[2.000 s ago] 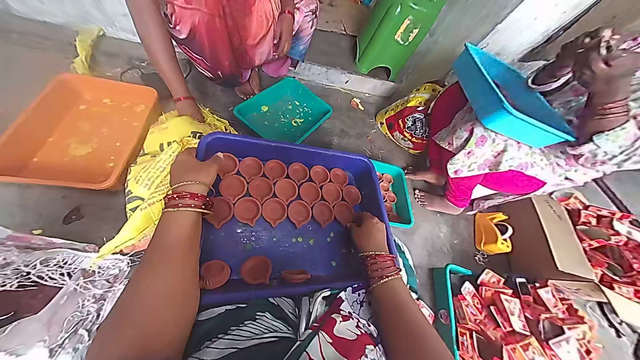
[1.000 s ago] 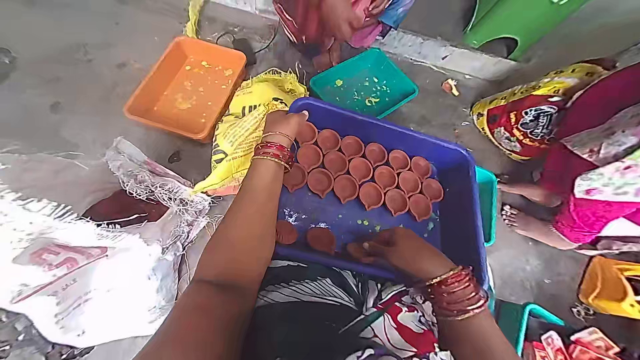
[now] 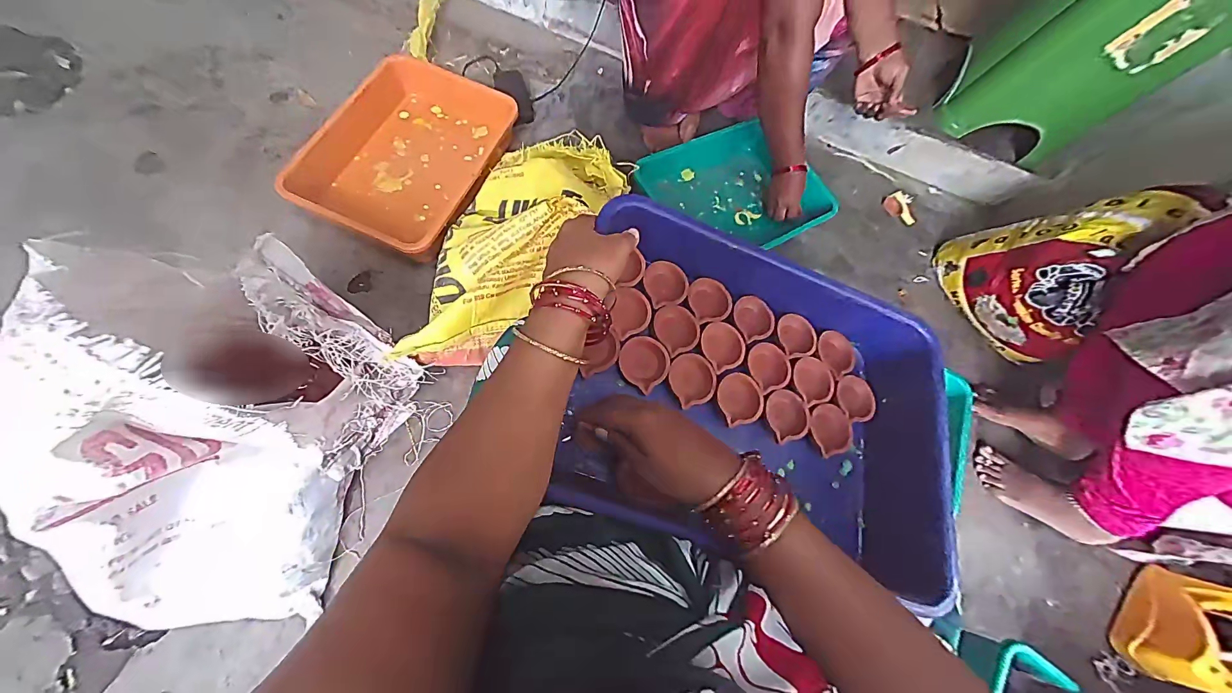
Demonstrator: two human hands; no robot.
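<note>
A blue plastic tray (image 3: 905,452) lies tilted in front of me, with several small clay diyas (image 3: 739,397) standing in close rows in its upper part. My left hand (image 3: 592,252) grips the tray's upper left rim, beside the first diyas. Over the lower left of the tray is my right hand (image 3: 664,452), its fingers curled and pointing left; the loose diyas at the near edge are mostly hidden beneath it, and whether it holds one cannot be told.
An orange tray (image 3: 414,144), a yellow woven sack (image 3: 500,231) and a white woven sack (image 3: 192,520) lie at left. Ahead, another person's hand (image 3: 785,192) reaches into a green tray (image 3: 664,173). At right are a printed bag (image 3: 1020,289), a person's feet (image 3: 1030,481) and a yellow basket (image 3: 1155,626).
My right hand has left the tray's right rim and moved left across its near side. The left hand stays at the upper left rim. The other person's hand now reaches into the green tray.
</note>
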